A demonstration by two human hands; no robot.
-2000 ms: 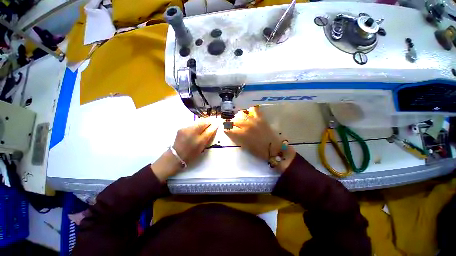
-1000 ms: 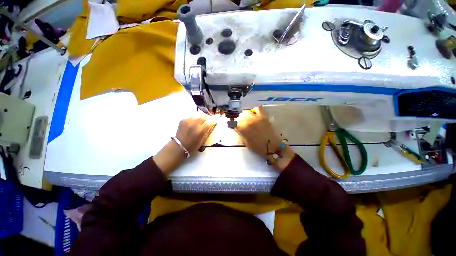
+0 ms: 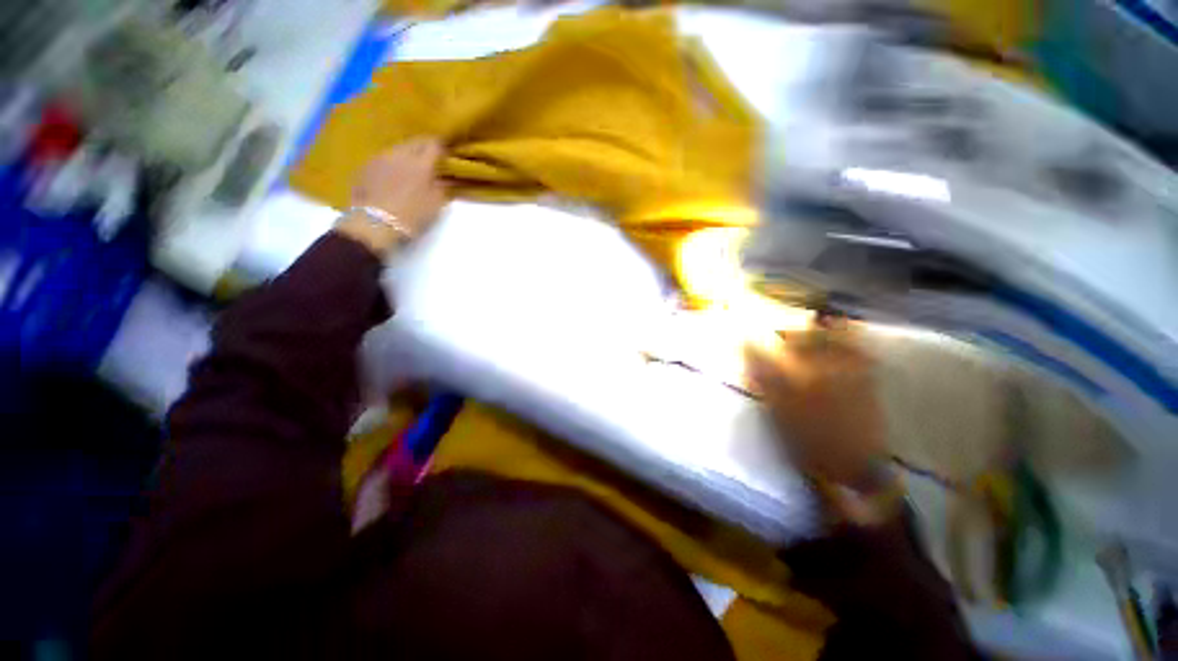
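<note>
A large mustard-yellow garment panel (image 3: 581, 110) lies bunched on the white table, left of the machine head. My left hand (image 3: 407, 185) grips its left part, where the cloth folds at the fingers. The panel's right end reaches the bright lamp glow by the needle area. My right hand (image 3: 827, 400) is strongly blurred, near the needle, at the right of the glow. Whether it holds anything cannot be told. The presser foot and needle are lost in glare and blur.
The white sewing machine head (image 3: 956, 181) fills the upper right. Blurred shears (image 3: 1021, 523) with yellow and green handles lie right of my right hand. More yellow cloth (image 3: 517, 452) hangs below the table's front edge. A blue basket (image 3: 65, 271) is at far left.
The view has swung and blurred. My left hand has moved from beside the needle out left onto the yellow panel, now bunched. My right hand remains near the needle.
</note>
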